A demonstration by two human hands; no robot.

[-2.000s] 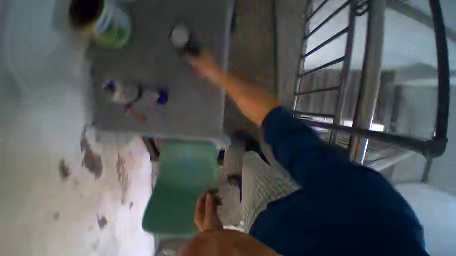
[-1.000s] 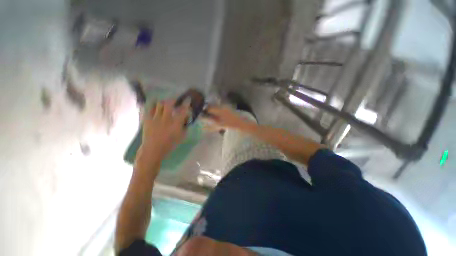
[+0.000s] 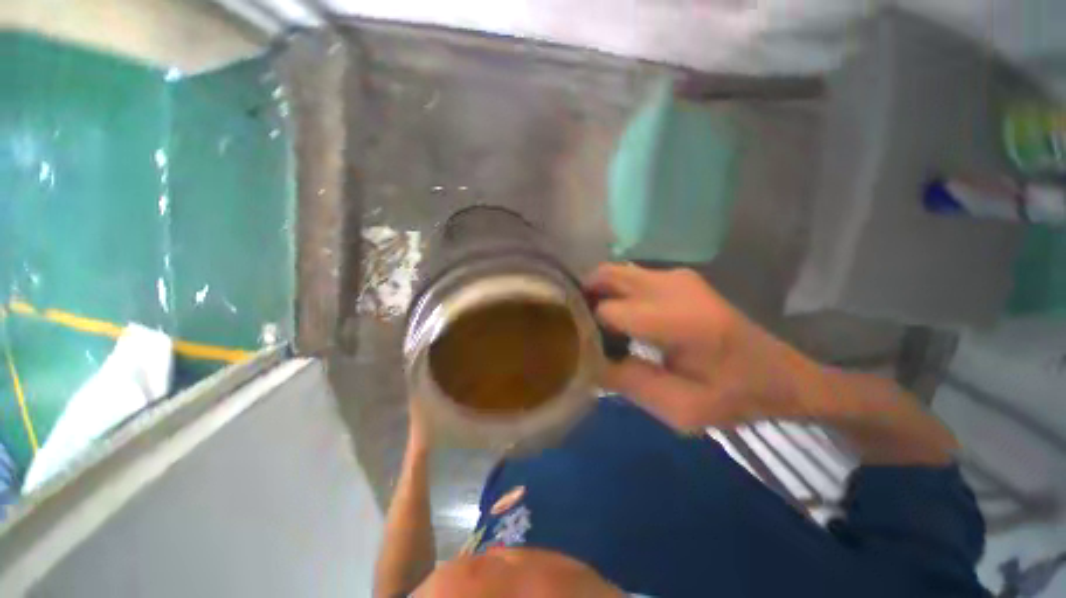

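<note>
A large cylindrical drinking jar [image 3: 505, 356] with brown liquid inside is held close in front of me, its round mouth facing the camera. My right hand [image 3: 672, 345] is closed around the jar's right side, with a dark part showing between the fingers. My left forearm [image 3: 403, 514] rises at the lower left behind the jar. My left hand is hidden by the jar, so I cannot tell if it touches it or holds anything.
A green seat [image 3: 676, 181] stands beyond the jar. A grey table [image 3: 894, 187] at right bears a blue-ended item [image 3: 976, 200] and a green-labelled container [image 3: 1038, 131]. Left are a raised sill [image 3: 319, 187], green floor [image 3: 88, 164] and white cloth-like material [image 3: 105, 403].
The view has swung towards the green floor. My right hand reached over the table, then both hands met around a dark round item. Now the jar is up close in my right hand.
</note>
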